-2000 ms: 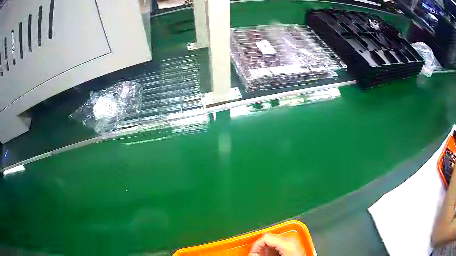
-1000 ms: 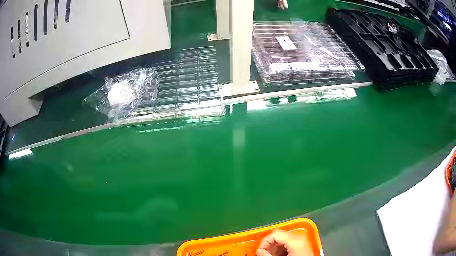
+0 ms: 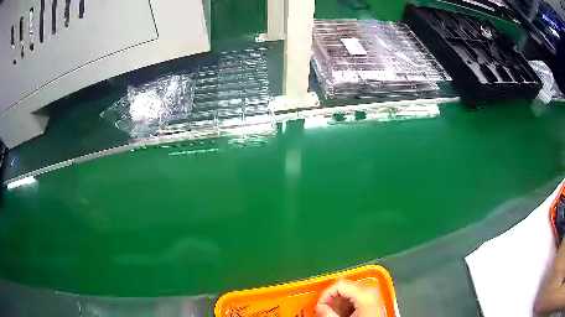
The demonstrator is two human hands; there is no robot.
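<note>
An orange tray (image 3: 297, 289) is cut off by the bottom edge of the picture. Tiny dark slim parts (image 3: 251, 311) lie loose in its left part. My right hand (image 3: 352, 299) is over the right part of the tray, bare and curled, with thumb and fingertips bent towards each other around a dark gap. The picture's bottom edge cuts it off, and I cannot tell whether a small part is between the fingertips. My left hand is not in view.
A green belt (image 3: 248, 210) runs beyond the tray. Behind it are a pale cabinet (image 3: 93, 49), a crumpled clear bag (image 3: 152, 105), a post (image 3: 298, 56), bagged clear trays (image 3: 372, 62) and black trays (image 3: 474, 56). At right, another person's arm (image 3: 551, 291) is by a white sheet (image 3: 511, 266).
The view has shifted slightly since one second ago. My right hand stays curled over the tray's right part, and more dark parts show in the tray. A hand at the far top is gone from view.
</note>
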